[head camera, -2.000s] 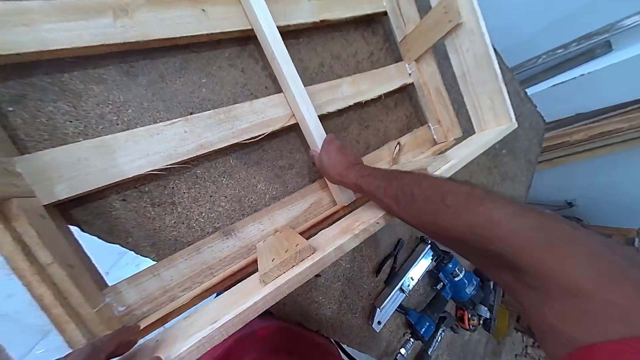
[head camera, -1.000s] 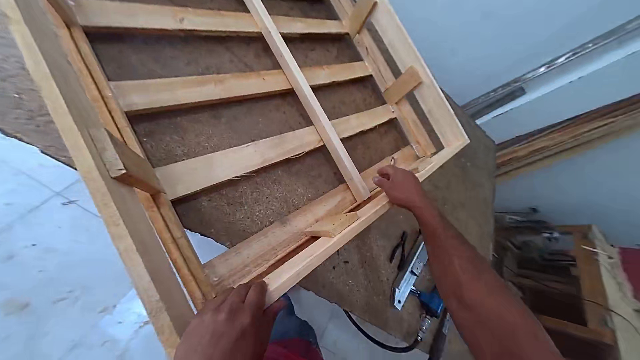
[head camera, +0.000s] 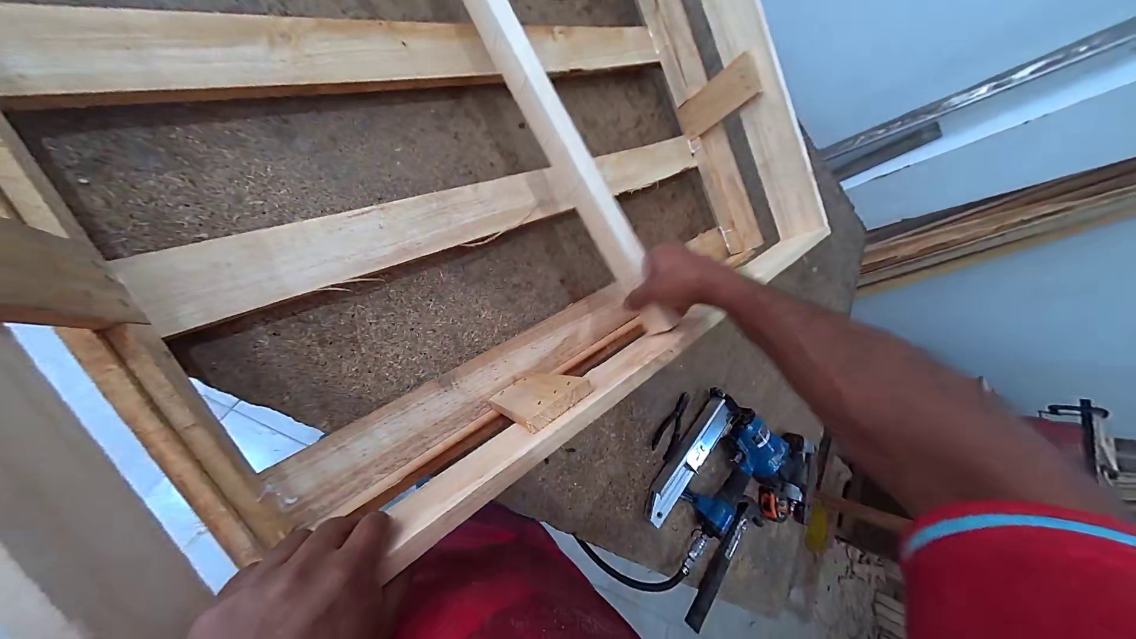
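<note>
A wooden frame (head camera: 470, 497) with several cross slats (head camera: 382, 240) lies over a particleboard sheet. A long narrow wooden strip (head camera: 568, 169) runs across the slats, its near end over the frame's front rail. My right hand (head camera: 670, 282) grips this strip close to that end. At the bottom left, my left hand (head camera: 311, 577) holds the near rail by the frame's corner, the fingers over its edge. Between the hands, a small wooden block (head camera: 540, 399) bridges the gap between the inner and outer front rails. Another short block (head camera: 721, 93) spans the right-side rails.
A blue pneumatic nailer (head camera: 737, 453) with a black hose (head camera: 630, 581) lies on the particleboard (head camera: 586, 479), beside black-handled pliers (head camera: 672, 422). Long boards (head camera: 994, 226) lean by the blue wall at the right. A clamp (head camera: 1078, 417) is at the far right.
Since one second ago, my right hand has gone from beside the strip's near end, fingers bunched, to around the strip. My left hand stays at the near corner. The view has moved closer.
</note>
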